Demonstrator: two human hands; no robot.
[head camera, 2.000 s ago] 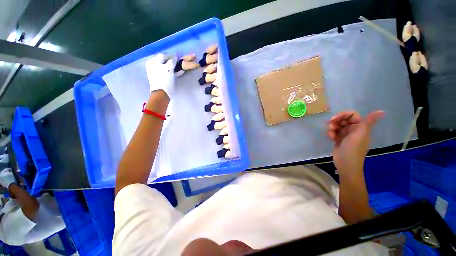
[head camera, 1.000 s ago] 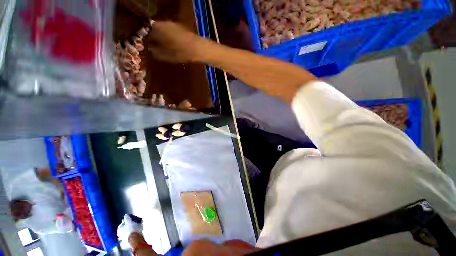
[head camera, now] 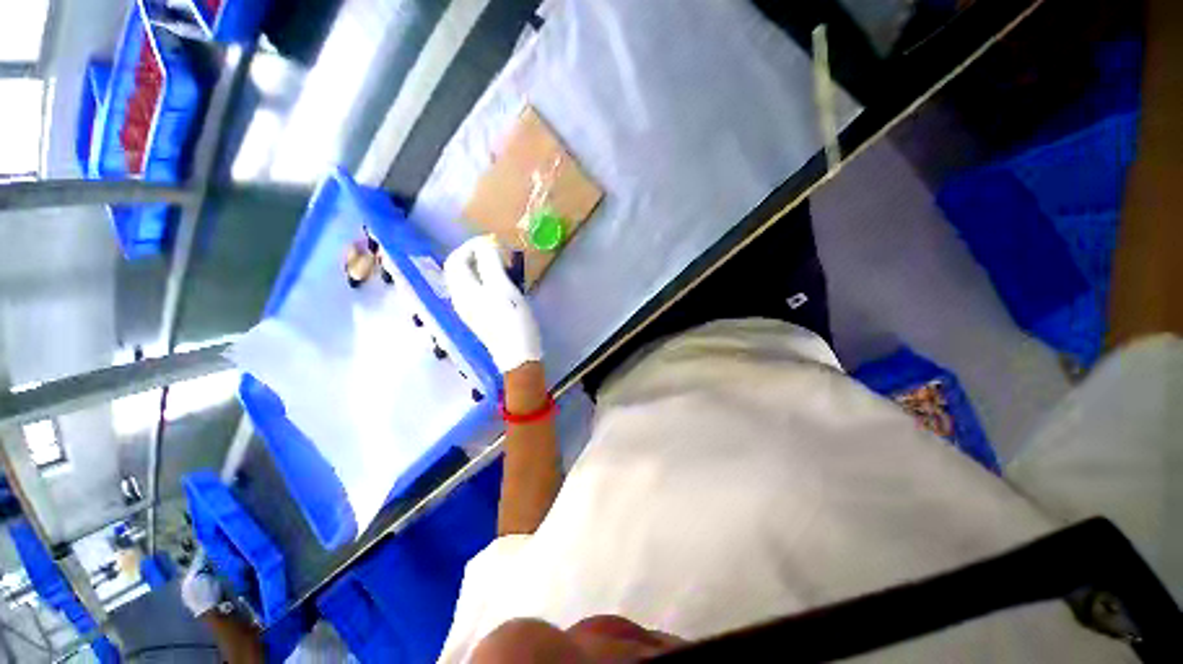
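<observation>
My left hand (head camera: pixel 490 305), in a white glove with a red band at the wrist, is between the blue tray and the cardboard pad. Its fingers are closed on a small black-ended part (head camera: pixel 519 269), mostly hidden by the glove. The brown cardboard pad (head camera: pixel 506 182) carries a green lid (head camera: pixel 546 232) and thin whitish bits. The blue tray (head camera: pixel 288 463) has a white liner. A doll body piece (head camera: pixel 359 262) lies at its far end, with dark ends in a row along the near wall. My right hand is out of the picture; only its arm shows at the right edge.
A pale cover sheet (head camera: pixel 675 130) lies under the pad, with a tape strip (head camera: pixel 825 97) at its edge. A blue bin of peach parts (head camera: pixel 924 409) is below right. Crates of red parts (head camera: pixel 140 110) are upper left. Another person's gloved hand (head camera: pixel 201 593) is lower left.
The view has swung from the brown parts box back to the tray and pad. My right hand has left the picture. My left hand, with the dark-ended part, is now beside the pad.
</observation>
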